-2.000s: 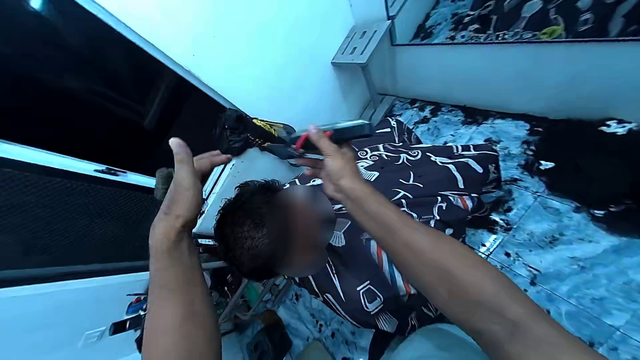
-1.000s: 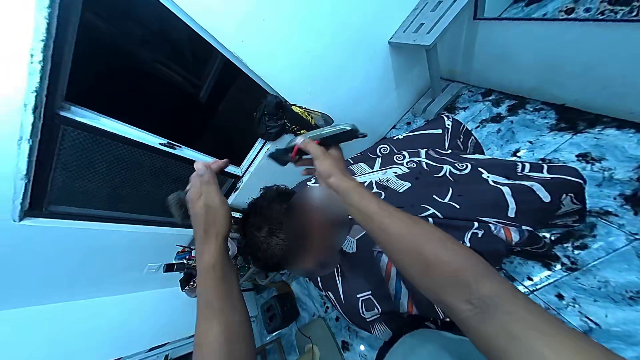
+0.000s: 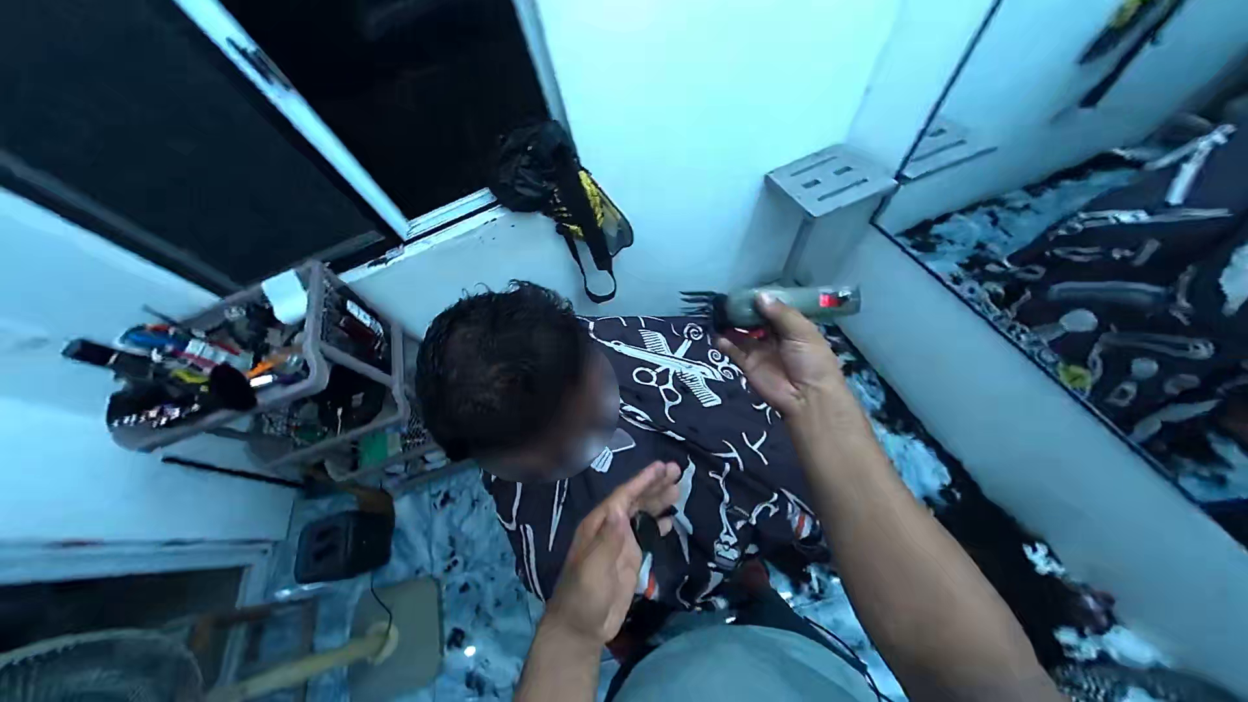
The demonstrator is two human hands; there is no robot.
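A seated person (image 3: 502, 380) with short dark hair wears a black barber cape (image 3: 702, 419) printed with white scissors and combs. Above the cape's far side, my right hand (image 3: 785, 356) grips a hair clipper (image 3: 790, 304), its dark comb attachment pointing left toward the person's head but apart from it. My left hand (image 3: 609, 556) is over the front of the cape, fingers extended and slightly curled, with a small dark object (image 3: 645, 534) against its palm. That object is partly hidden, and its kind is unclear.
Plastic baskets (image 3: 317, 351) full of grooming tools stand at the left. A black and yellow bag (image 3: 585, 210) hangs on the wall. A slotted metal shelf (image 3: 829, 180) adjoins the mirror (image 3: 1102, 322) at right. A black box (image 3: 343, 546) and a stool (image 3: 395, 639) are lower left.
The view has shifted a lot. My left hand has moved from beyond the person's head to the front of the cape. The clipper's comb attachment, hard to make out before, now shows clearly.
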